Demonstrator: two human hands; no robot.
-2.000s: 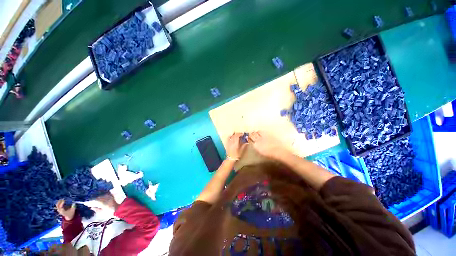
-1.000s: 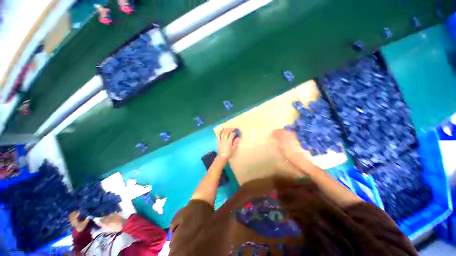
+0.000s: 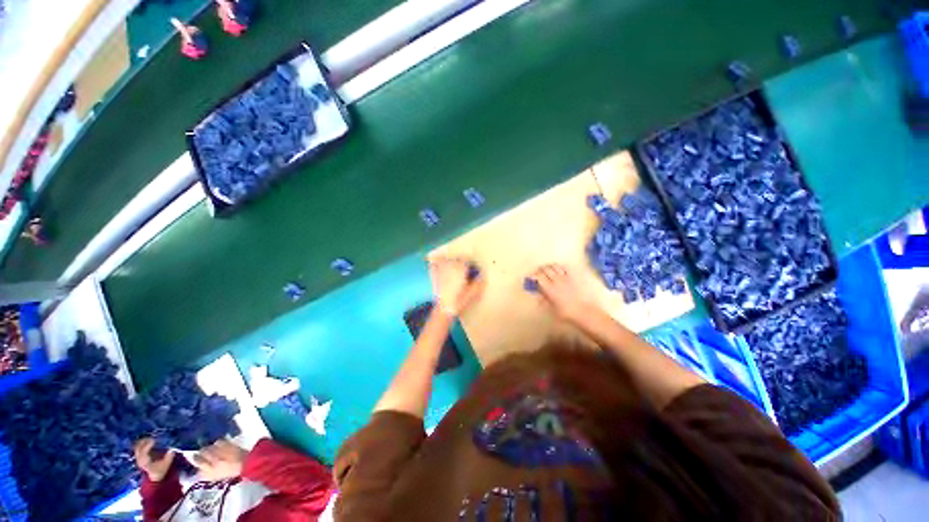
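My left hand (image 3: 454,284) is over the left part of the tan board (image 3: 514,250), with a small dark blue part (image 3: 472,272) between its fingers. My right hand (image 3: 558,289) is on the board near its middle, its fingertips on another small dark blue part (image 3: 532,285). The two hands are apart. A heap of the same blue parts (image 3: 640,245) lies on the right side of the board, to the right of my right hand.
A black tray of blue parts (image 3: 749,209) stands right of the board, above a blue crate (image 3: 884,352). A phone (image 3: 444,352) lies by my left forearm. Single parts lie along the green belt (image 3: 407,143), with another tray (image 3: 260,133) beyond. A neighbour's hands (image 3: 219,460) are at lower left.
My hands were together at the board's middle, then moved apart. My right hand has come back left from the heap's edge, now with a part at its fingertips. Parts on the belt have shifted.
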